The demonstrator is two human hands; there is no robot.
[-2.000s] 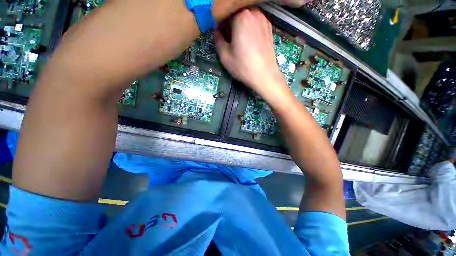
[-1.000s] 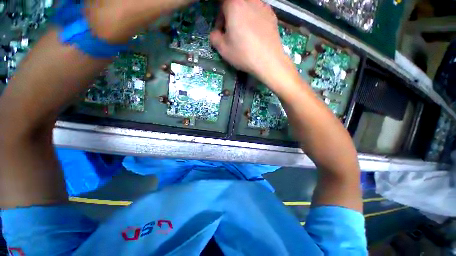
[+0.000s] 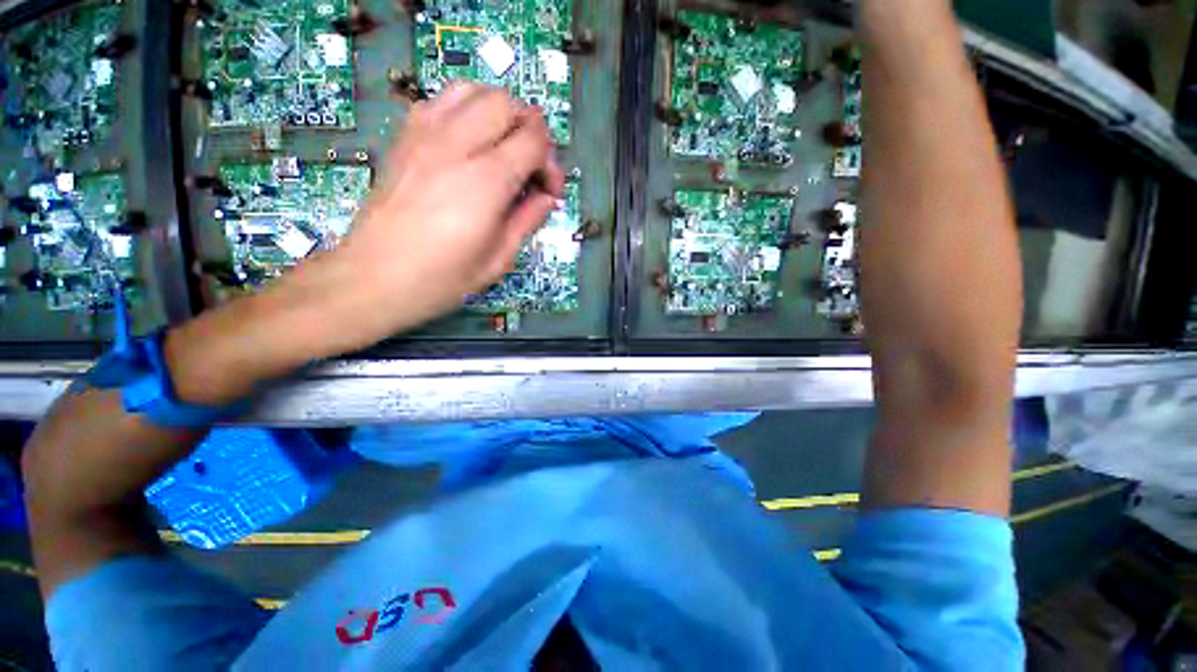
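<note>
My left hand (image 3: 460,197), with a blue strap (image 3: 147,377) on its wrist, is over the middle carrier pallet (image 3: 394,282), fingers bent and close together. It covers part of a green circuit board (image 3: 538,269). Whether something small is between the fingertips cannot be told. Another board (image 3: 492,59) with a white square and a yellow line lies just beyond the fingers. My right forearm reaches up over the right pallet, and my right hand is cut off by the top edge. More green boards (image 3: 735,85) lie on the right pallet.
A silver metal rail (image 3: 565,398) runs between the pallets and my body. Black bars (image 3: 630,197) separate the pallets. A blue bin-like object (image 3: 236,488) is below the rail at left. A pale sleeve or cloth (image 3: 1129,427) is at far right.
My left hand has come back from the upper area to the middle pallet. My right hand has left the boards and gone out past the top edge. The view has shifted.
</note>
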